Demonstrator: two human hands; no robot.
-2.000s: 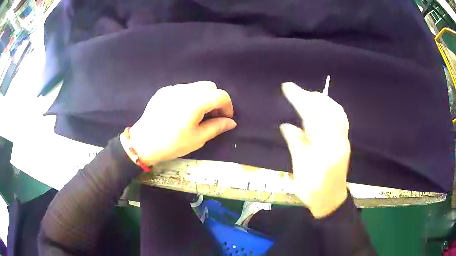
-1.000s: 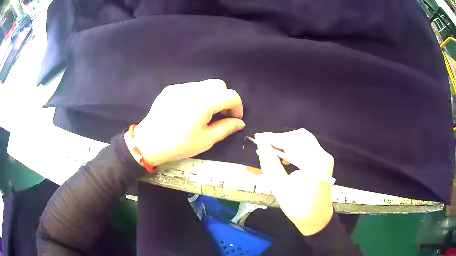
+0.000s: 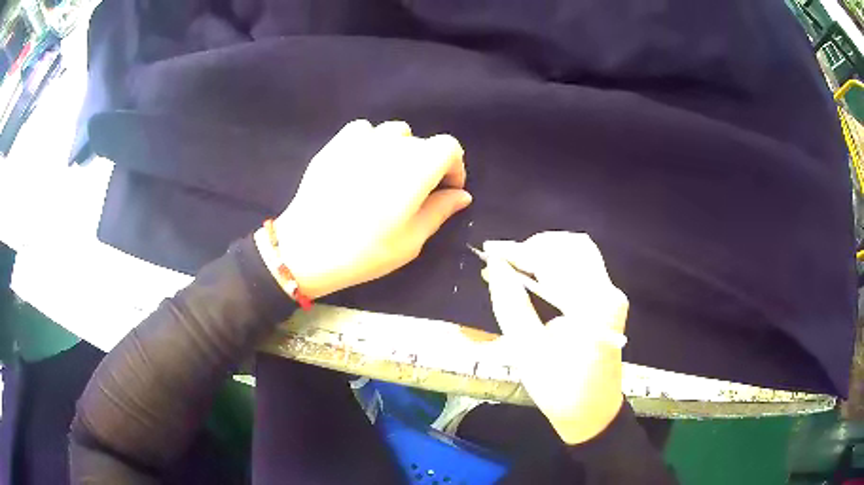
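Note:
A large dark navy-purple cloth [image 3: 654, 199] covers most of the table. My left hand [image 3: 379, 208] rests on the cloth, thumb and curled fingertips close together; whether they pinch the cloth is hidden. My right hand [image 3: 564, 322] is to its right, shut on a slim pointed tool [image 3: 477, 253]. Its tip touches or nearly touches the cloth, just below and right of my left thumb. Its pale rear end shows past the back of the hand. Several small pale specks [image 3: 457, 288] lie in a short line on the cloth between my hands.
The white table's worn front edge [image 3: 407, 346] runs below the cloth. A blue perforated thing [image 3: 441, 455] is beneath it, near my lap. A yellow rack [image 3: 850, 123] stands at the far right. Blurred supplies lie at the upper left. The floor [image 3: 729, 445] is green.
My right hand came in from the right, bringing the tool's tip down beside my left hand. My left hand moved slightly up and right. More pale specks show. The cloth's left edge has shifted and folded.

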